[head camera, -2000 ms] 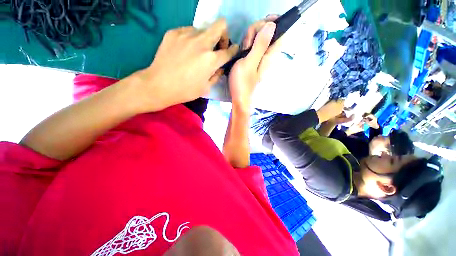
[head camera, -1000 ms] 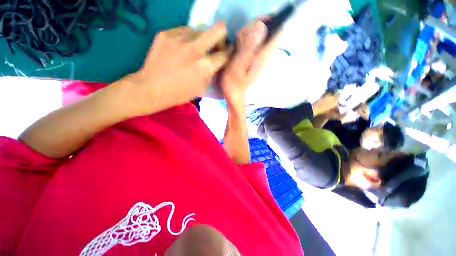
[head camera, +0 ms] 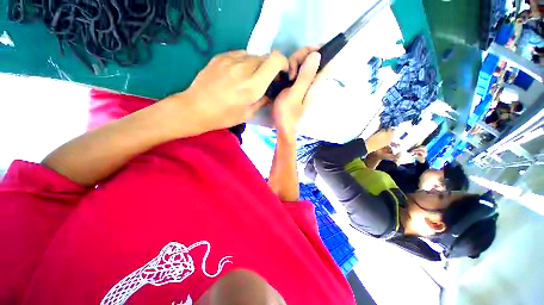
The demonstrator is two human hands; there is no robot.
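Note:
My left hand (head camera: 229, 89) is bent over a small dark piece (head camera: 276, 87), with its fingertips closed on it. My right hand (head camera: 293, 89) meets it from the right, fingers and thumb closed around the black grip of a slim tool, seemingly a hammer (head camera: 334, 49). Its pale shaft points to the upper right and its head is out of the picture. The fingers hide most of the dark piece, so its shape cannot be told. Both hands are over a pale board (head camera: 343, 98).
A tangled pile of dark straps (head camera: 113, 27) lies on the green table (head camera: 229, 30) at upper left. A blue-grey piece pile (head camera: 411, 83) lies at upper right. A neighbouring worker (head camera: 364, 196) in black and yellow sits at right. Blue crates (head camera: 331, 235) are below my right forearm.
The view has shifted, so the strap pile shows more fully and the worker sits further left. My hands blurred in between and are sharp again, still close together around the dark piece and grip.

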